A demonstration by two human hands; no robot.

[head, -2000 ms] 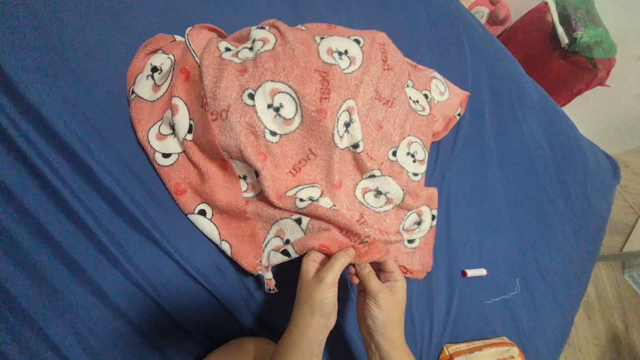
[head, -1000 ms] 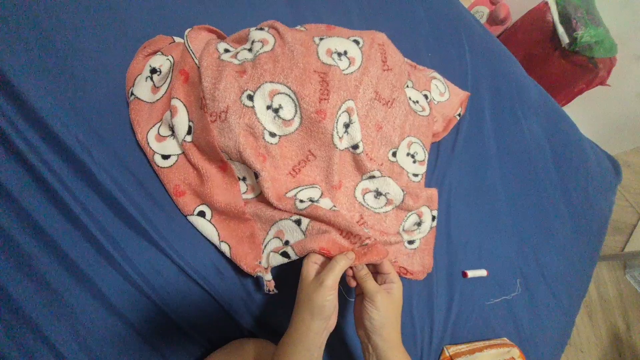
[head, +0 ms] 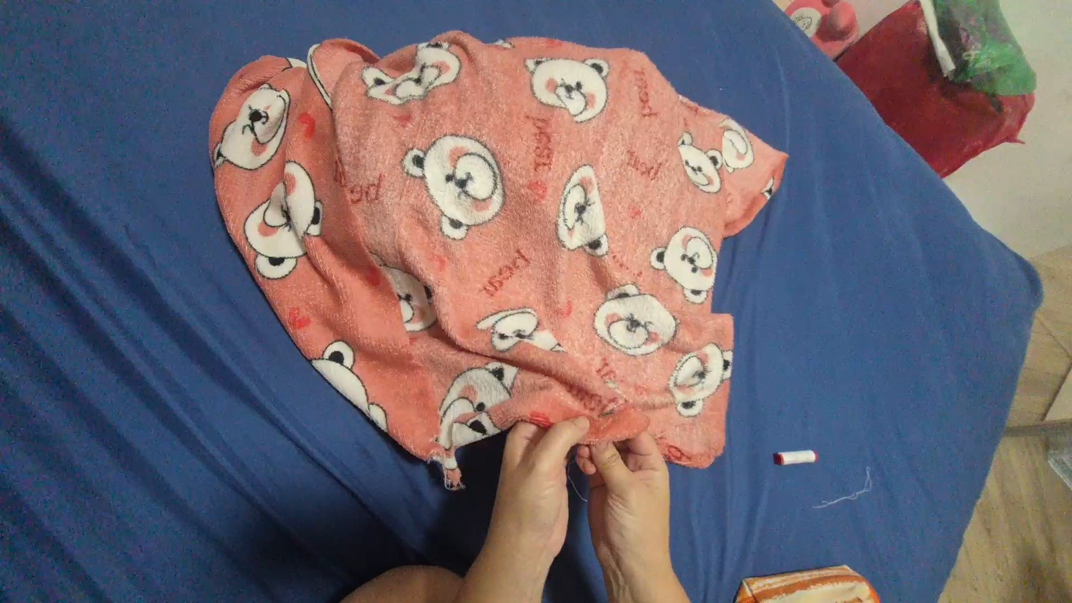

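A pink fleece cloth printed with white bear faces (head: 519, 251) lies spread and rumpled on a blue bedsheet. At its near edge my left hand (head: 540, 469) pinches the fabric between thumb and fingers. Close beside it, my right hand (head: 624, 477) holds the same edge, thumb tip against the fingers. A thin pale thread (head: 576, 479) hangs between the two hands. Whether a needle is in my fingers cannot be told. A frayed corner (head: 452, 476) of the cloth sticks out left of my left hand.
On the blue bedsheet (head: 904, 335), right of the cloth, lie a spool of white thread (head: 796, 457) and a loose piece of thread (head: 846, 494). An orange and white striped item (head: 808, 586) is at the bottom edge. Red and green bags (head: 930, 92) stand beyond the bed's far right edge.
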